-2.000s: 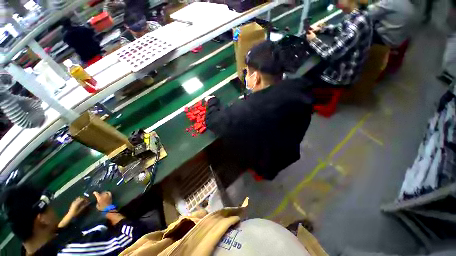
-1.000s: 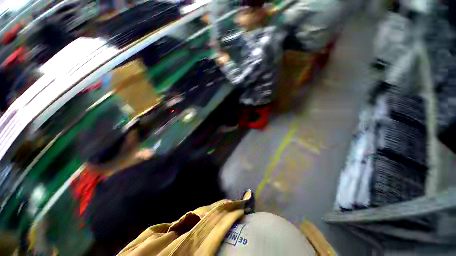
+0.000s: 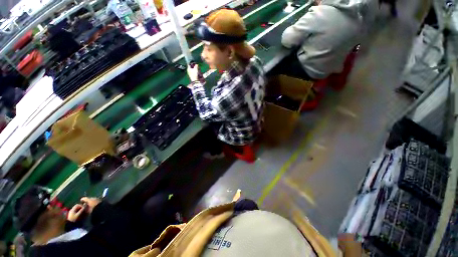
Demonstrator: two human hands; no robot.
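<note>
Neither of my hands can be made out. Nearest in front is a dark green bench (image 3: pixel 173 143) with an open brown carton (image 3: pixel 80 138) tilted on it. A black tray (image 3: pixel 165 115) with small parts lies on the bench beside a worker in a checked shirt. A pale tape roll (image 3: pixel 141 161) and a dark cluster of parts (image 3: pixel 123 145) lie between carton and tray. At lower left, a worker's hands (image 3: pixel 83 208) hold something small, too blurred to name. The checked-shirt worker's raised hand (image 3: pixel 193 72) is near the white post.
My tan jacket (image 3: pixel 183 233) and pale shirt fill the bottom. A yellow line (image 3: pixel 281 178) runs along the aisle floor. Stacked dark trays (image 3: pixel 417 211) stand on a rack at right. A floor carton (image 3: pixel 283 113) stands between the checked-shirt worker and a grey-hooded worker (image 3: pixel 326 37) on a red stool.
The view has moved along the line: the checked-shirt worker and black tray are now nearer and further left. The worker in black has shifted to the lower left. More stacked trays show at right.
</note>
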